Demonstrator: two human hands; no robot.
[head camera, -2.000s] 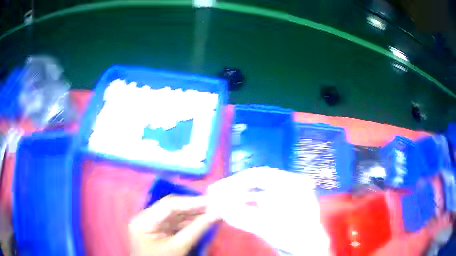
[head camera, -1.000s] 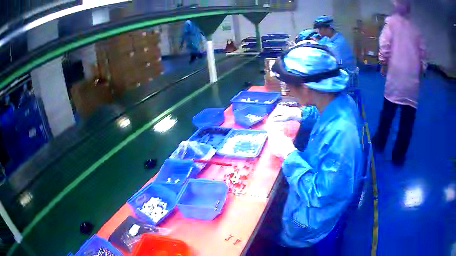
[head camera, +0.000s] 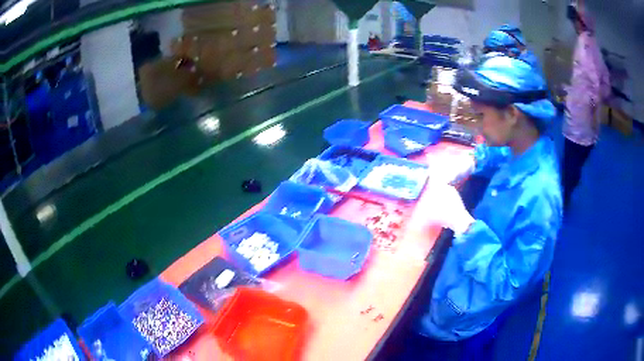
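Neither of my hands is in the picture. Nearest in front of me is a red bin (head camera: 263, 326) on the red-pink table (head camera: 346, 310). Left of it lies a dark plastic bag (head camera: 206, 283) with a pale label. A blue bin of tiny coppery-silver pieces (head camera: 167, 324) stands at the lower left. Beyond the red bin are a blue bin with white blocks (head camera: 258, 250) and a blue bin (head camera: 334, 247) with almost nothing visible in it.
A worker in blue (head camera: 494, 247) sits at the table's right side, white-gloved hands over it. Loose small parts (head camera: 385, 227) lie near them. More blue bins, a clear bag (head camera: 325, 175) and a white-filled tray (head camera: 394, 178) stand farther along. Another person in pink (head camera: 586, 92) is behind.
My hands were over the bins two seconds ago and are now out of view. The view has swung along the table, then slightly left, so the bins and worker appear farther right than one second ago.
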